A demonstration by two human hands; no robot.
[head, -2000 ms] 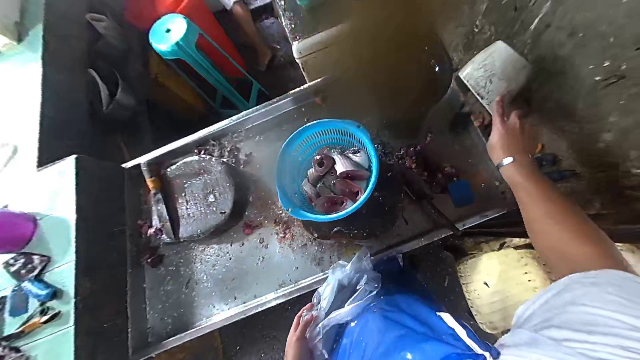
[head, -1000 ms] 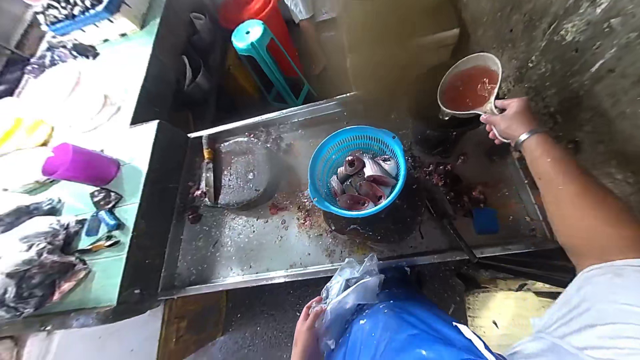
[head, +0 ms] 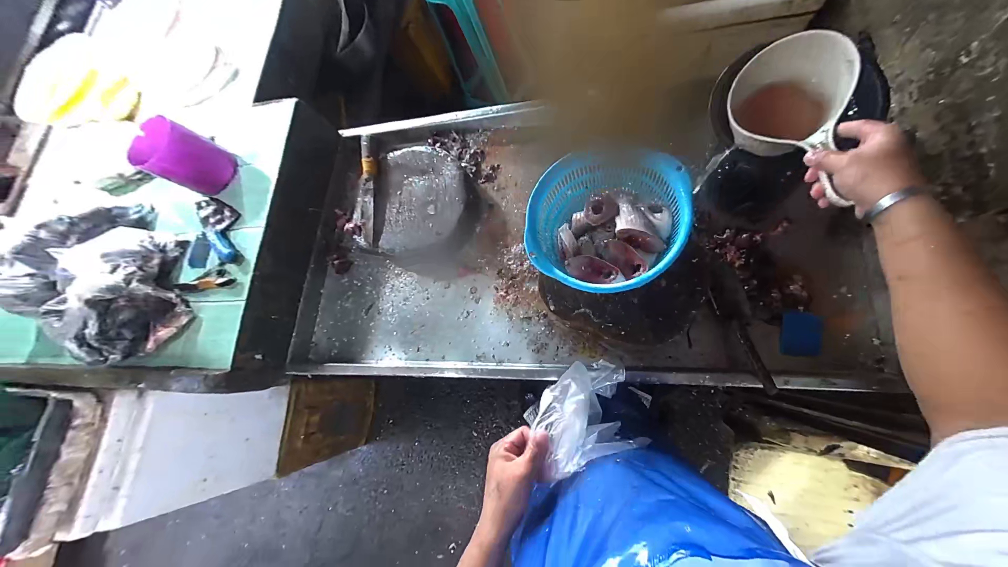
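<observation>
My right hand (head: 866,161) grips the handle of a white plastic dipper (head: 849,79) at the upper right, tilted with reddish liquid inside. My left hand (head: 516,465) pinches a clear plastic bag (head: 571,429) in front of the blue apron (head: 654,512). Between the hands, farther forward, a blue perforated basket (head: 539,256) holds several cut fish pieces (head: 618,248). It rests on a dark round block (head: 630,311) in the metal tray (head: 394,315). A knife (head: 366,197) lies beside a round, wet board or block (head: 425,201) at the tray's left.
Reddish scraps (head: 744,248) and a blue square piece (head: 801,333) lie at the tray's right. A dark container is partly hidden beneath the dipper. On the left tiled counter (head: 228,335) are a purple cup (head: 185,155) and dark plastic bags (head: 118,291). A brown blur covers the top middle.
The dipper looked bottom-up two seconds ago; one second ago it was turned with reddish liquid showing, as now. My left hand keeps hold of the plastic bag. The view has shifted toward the left counter.
</observation>
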